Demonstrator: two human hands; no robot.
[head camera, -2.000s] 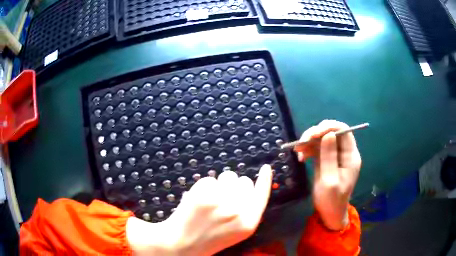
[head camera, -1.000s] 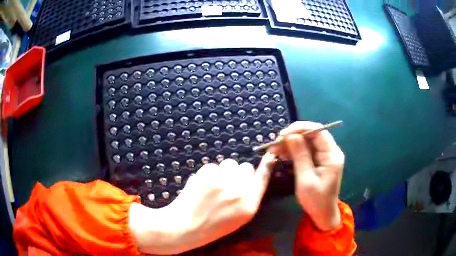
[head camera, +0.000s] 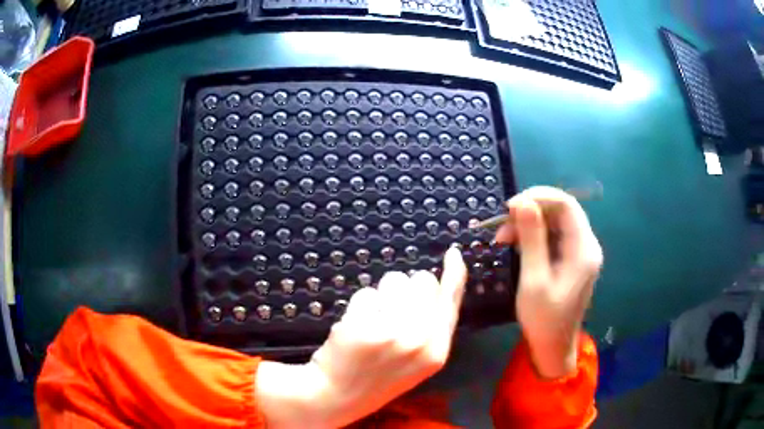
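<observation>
A black pocketed tray (head camera: 191, 159) lies in front of me, with small round shiny parts (head camera: 332, 162) in rows of pockets. Several pockets at its lower left hold no part. My right hand (head camera: 549, 268) holds a thin rod (head camera: 496, 221) between thumb and fingers at the tray's right side. The rod's tip is over the parts near the right edge; its far end is blurred. My left hand (head camera: 392, 327) lies over the tray's lower rows, index finger extended to a pocket just below and left of the rod's tip. It hides several parts, and its palm side is hidden.
A red open bin (head camera: 52, 99) stands at the left. More black trays (head camera: 549, 52) with white labels line the far side of the green mat (head camera: 586, 134). Another dark tray (head camera: 694, 88) lies at the right. A white box-like object (head camera: 716, 339) is at the lower right.
The tray and bench have shifted right and slightly up in view. The rod's tip moved left from the tray's right rim, then back right a little. My left index finger stays close to the tip.
</observation>
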